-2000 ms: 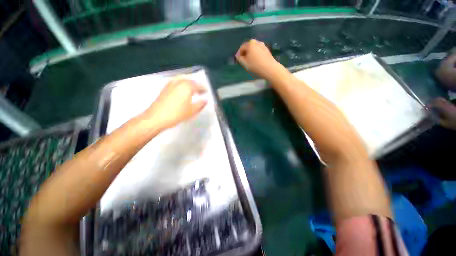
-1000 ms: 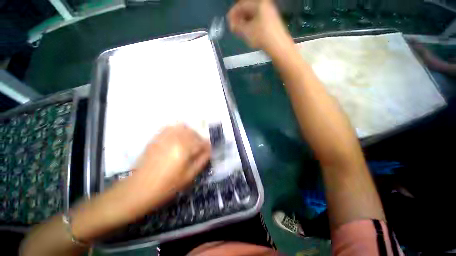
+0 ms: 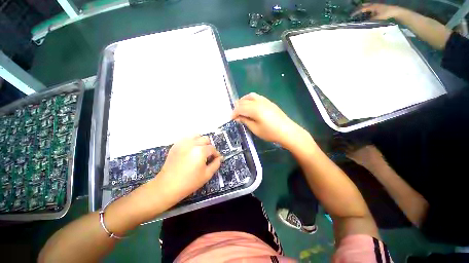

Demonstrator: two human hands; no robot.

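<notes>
The middle metal tray point(image 3: 257, 177) lies in front of me. A white liner sheet point(image 3: 169, 87) covers its upper part. Dark circuit boards point(image 3: 136, 165) lie in close rows at its near end. My left hand point(image 3: 190, 162) is over these rows, its fingertips pinching the edge of a board near the right side. My right hand point(image 3: 262, 118) is at the tray's right rim, its fingertips at the corner of the board row by the sheet's edge. What the right fingers hold is partly hidden.
A left tray point(image 3: 77, 118) holds rows of green boards. A right tray point(image 3: 334, 126) has an off-white sheet. Loose boards point(image 3: 295, 20) lie on the green conveyor point(image 3: 154, 15). Another person's hand point(image 3: 380, 11) reaches to them; that person's other hand point(image 3: 367, 156) is below the right tray.
My right hand has come back from the conveyor to the middle tray's right rim. My left hand has shifted slightly right over the board rows. The neighbour's hand now reaches the loose boards.
</notes>
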